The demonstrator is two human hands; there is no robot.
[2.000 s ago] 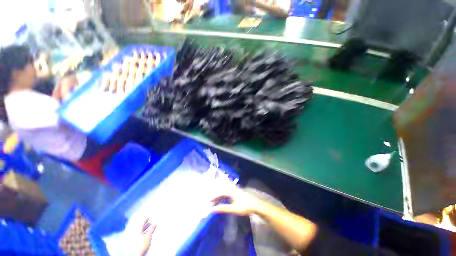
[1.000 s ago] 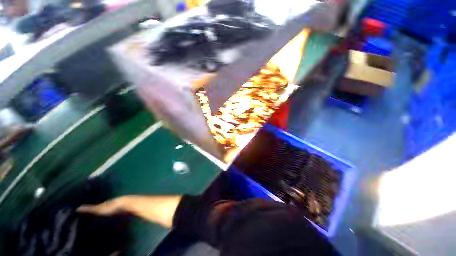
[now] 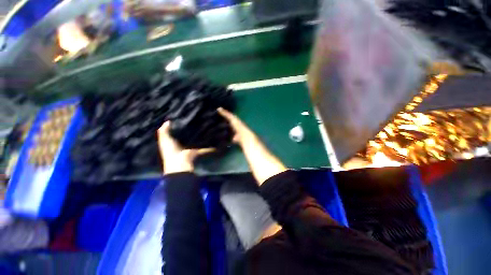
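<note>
A large heap of black ruffled clusters lies on the green bench in front of me. My left hand is at the heap's near edge, its fingers and thumb spread around black clusters. My right hand is at the heap's right end, with its fingers against the black pieces. The clusters between my hands are bunched; whether they are lifted cannot be told. A blue crate with a white liner stands below the bench at my left, partly hidden by my sleeve.
A small white glue bottle lies on the bench at right, beside a stained grey box. Shiny brown-gold parts and a blue crate of dark rows are at right. Another blue crate with beige-brown parts stands at left.
The view has swung back from the right-hand bins to the bench. Both hands are now at the black heap; one second ago only one arm reached to it.
</note>
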